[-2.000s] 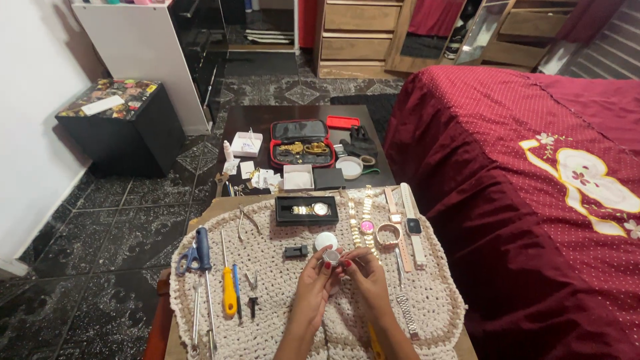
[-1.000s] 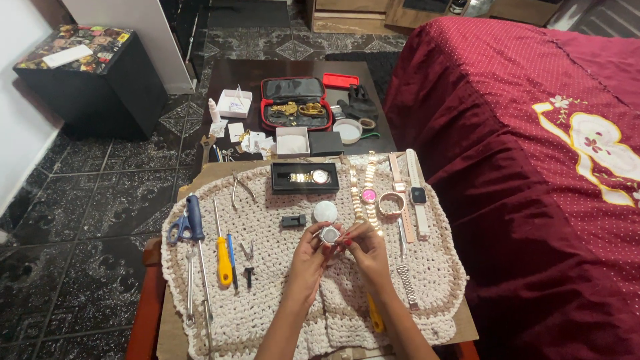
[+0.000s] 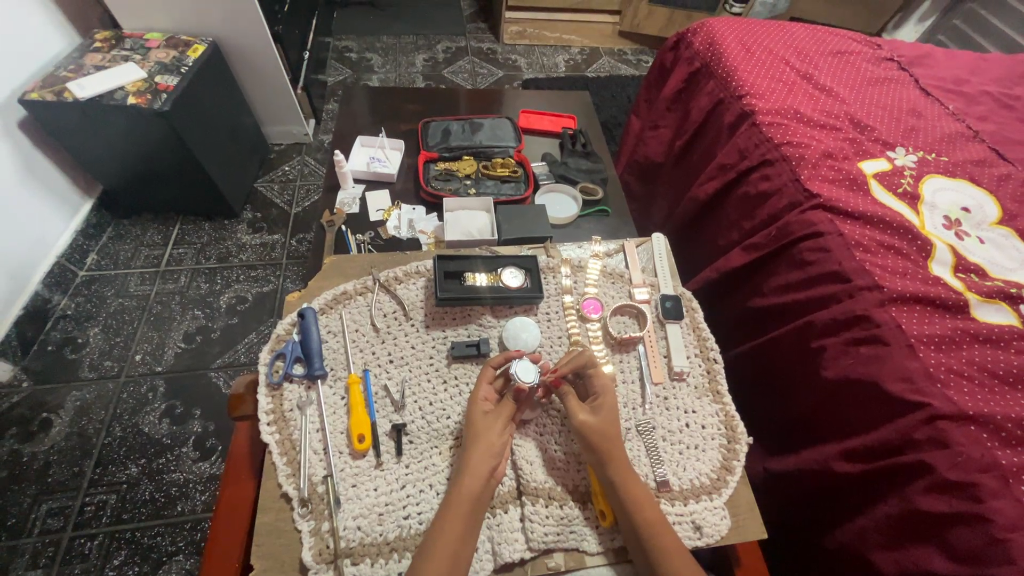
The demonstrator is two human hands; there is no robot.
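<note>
My left hand [image 3: 494, 404] holds a silver watch case [image 3: 525, 371] without a strap, its pale round face up. The fingertips of my right hand [image 3: 582, 392] touch the case's right edge; whether they pinch something small is hidden. Just beyond lies a round white disc [image 3: 521, 334], with a black plastic watch tool [image 3: 470, 349] to its left. A boxed watch [image 3: 512, 278] rests in a black case [image 3: 488, 296]. Right of my hands are a gold watch with a pink dial [image 3: 592, 308], a rose-gold bracelet watch [image 3: 627, 322], a white-strapped smartwatch [image 3: 671, 307] and a metal link strap [image 3: 654, 454].
On the crocheted mat [image 3: 416, 496] at left lie scissors [image 3: 288, 360], screwdrivers [image 3: 359, 416], a wrench [image 3: 303, 448] and pliers [image 3: 389, 298]. Behind, a dark table [image 3: 368, 108] bears an open red-edged case [image 3: 475, 192] and small boxes. A red-covered bed [image 3: 768, 160] stands at right.
Both hands stay together around the watch case. Its pale face has turned more toward the camera. The view has tilted downward.
</note>
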